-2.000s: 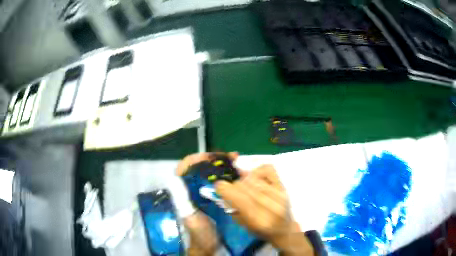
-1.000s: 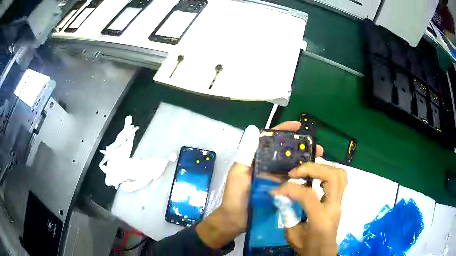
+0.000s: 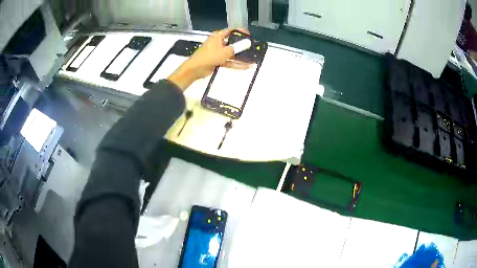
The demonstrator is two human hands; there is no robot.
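My left hand (image 3: pixel 222 51), with a white cot on a finger, grips the top end of a black phone middle frame (image 3: pixel 208 99) at the white platform (image 3: pixel 282 104). The platform's white surface shows through the frame's open window. I cannot tell if the frame touches the platform. My right hand is not in view. A blue-filmed phone housing (image 3: pixel 201 241) lies on the white mat (image 3: pixel 240 230), cut off by the bottom edge.
More middle frames (image 3: pixel 125 57) lie along the platform, left of my hand. Another frame (image 3: pixel 324 187) lies on the green bench beside the mat. A black tray (image 3: pixel 423 110) is at right, blue film (image 3: pixel 421 259) at bottom right, and a crumpled white heap (image 3: pixel 157 230) at left. Grey machine (image 3: pixel 68 183) at far left.
My left hand has moved from the phone housing over the mat to a middle frame at the platform. My right hand and the housing they held have left view. The camera view has shifted.
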